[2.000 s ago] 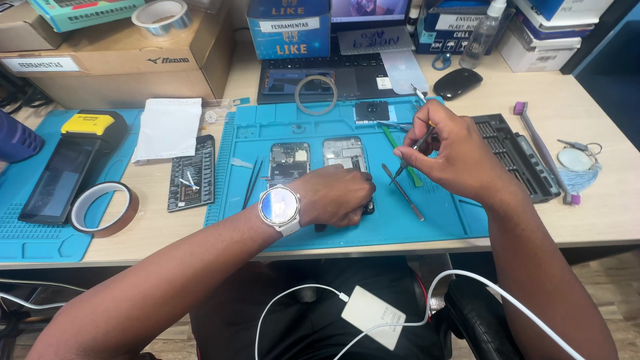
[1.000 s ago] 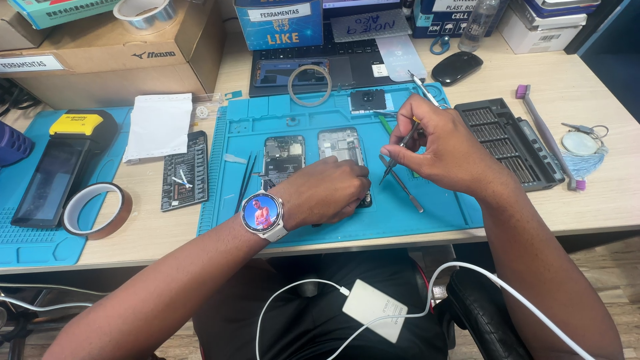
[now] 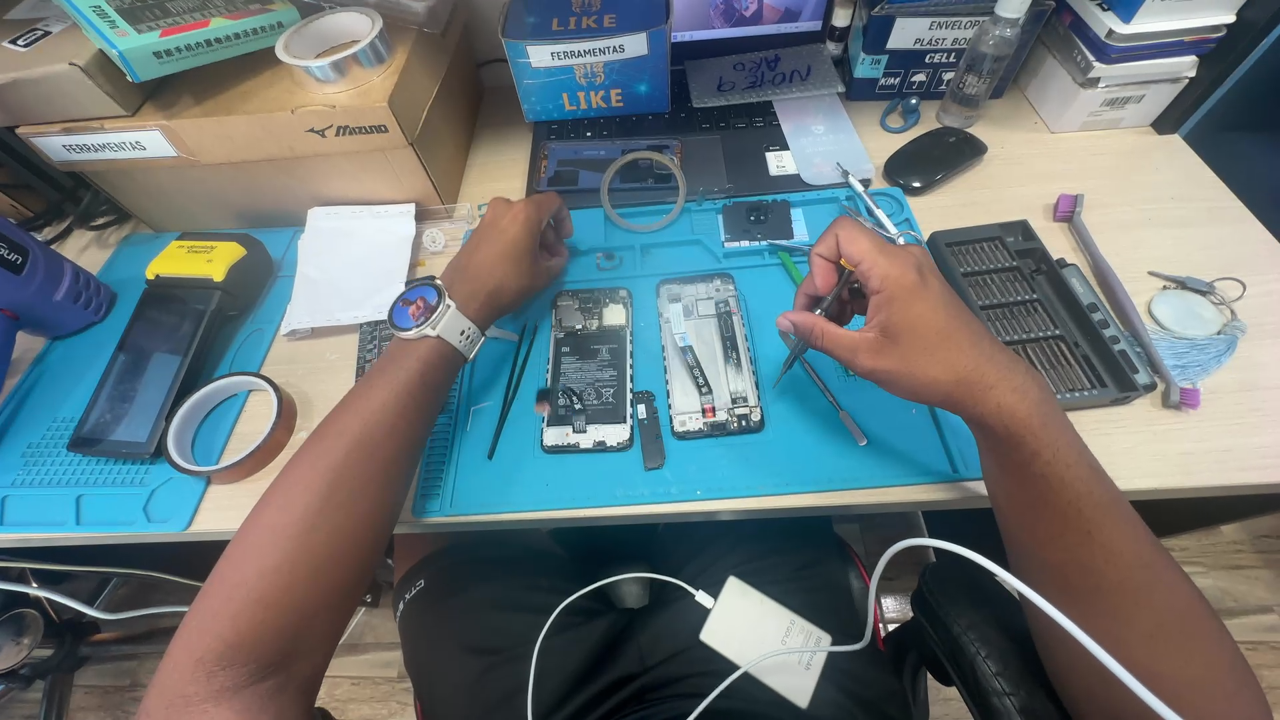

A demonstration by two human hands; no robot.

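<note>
My right hand (image 3: 870,310) grips a slim screwdriver (image 3: 808,335), its tip pointing down at the blue silicone mat (image 3: 560,480). To its left lies a phone frame (image 3: 735,380) without a battery, a flex cable loose in it. Further left is an opened phone (image 3: 592,400) with its black battery in place. A dark narrow cover piece (image 3: 649,430) rests between the two. My left hand (image 3: 515,240) is over the mat's upper left edge, its fingers curled; whether it holds anything is hidden. Black tweezers (image 3: 512,392) lie below it. A metal spudger (image 3: 835,402) lies beneath my right hand.
A screwdriver bit case (image 3: 1040,310) and a purple-bristled brush (image 3: 1120,290) lie at the right. Behind the mat are a laptop (image 3: 700,140) and a tape ring (image 3: 643,192). At the left stand cardboard boxes (image 3: 270,140), a brown tape roll (image 3: 230,428) and a white pouch (image 3: 352,265).
My left hand has moved from the right-hand phone frame up and left to the mat's upper left edge. The narrow cover piece between the phones now shows. My right hand still holds the screwdriver.
</note>
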